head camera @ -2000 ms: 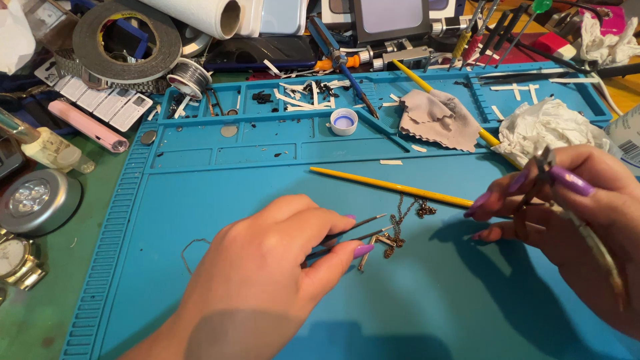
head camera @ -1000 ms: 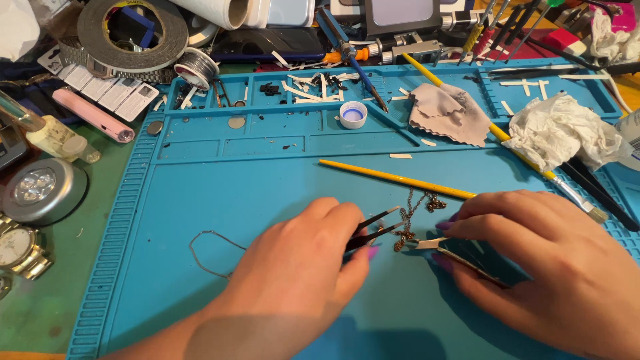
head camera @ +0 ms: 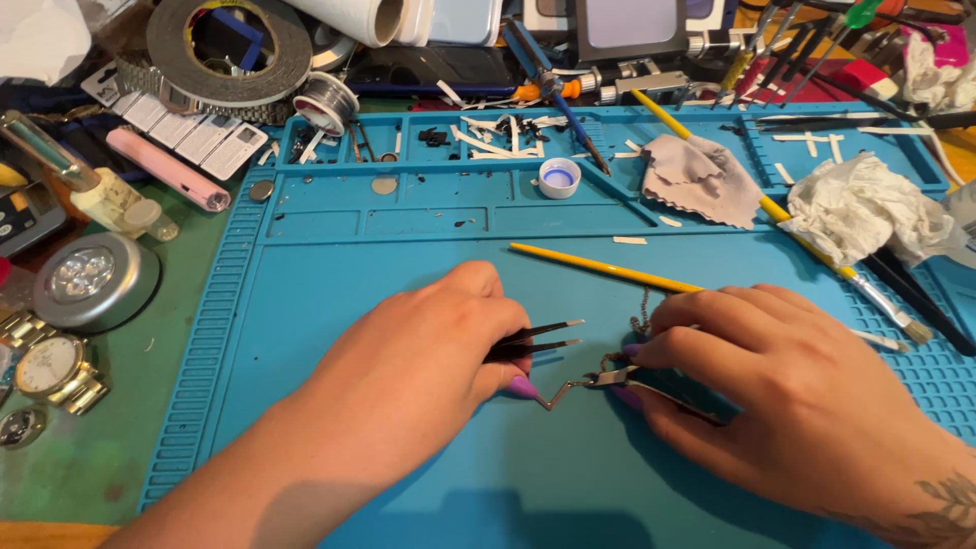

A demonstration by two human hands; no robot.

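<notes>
My left hand (head camera: 450, 335) holds black tweezers (head camera: 545, 339), whose two tips are apart and point right. Its purple-nailed thumb is at the left end of a thin metal chain (head camera: 560, 395). At the chain's other end are the jaws of small pliers or cutters (head camera: 610, 377), gripped in my right hand (head camera: 740, 358); most of their handles are hidden under the palm. More dark chain (head camera: 640, 314) lies behind the right fingers, partly covered. Just beyond that hand, a yellow-handled tool (head camera: 602, 267) rests on the blue work mat (head camera: 366, 290).
A white cap (head camera: 559, 178), a grey cloth (head camera: 698, 179) and crumpled tissue (head camera: 862, 206) are at the mat's back. A yellow-handled brush (head camera: 877, 293) lies at the right. A puck light (head camera: 95, 278) and a gold-toned wristwatch (head camera: 57, 366) stand off the mat's left side.
My right hand, raised two seconds ago, has come down to the mat with the pliers. The thin chain that lay left of my left hand no longer shows there.
</notes>
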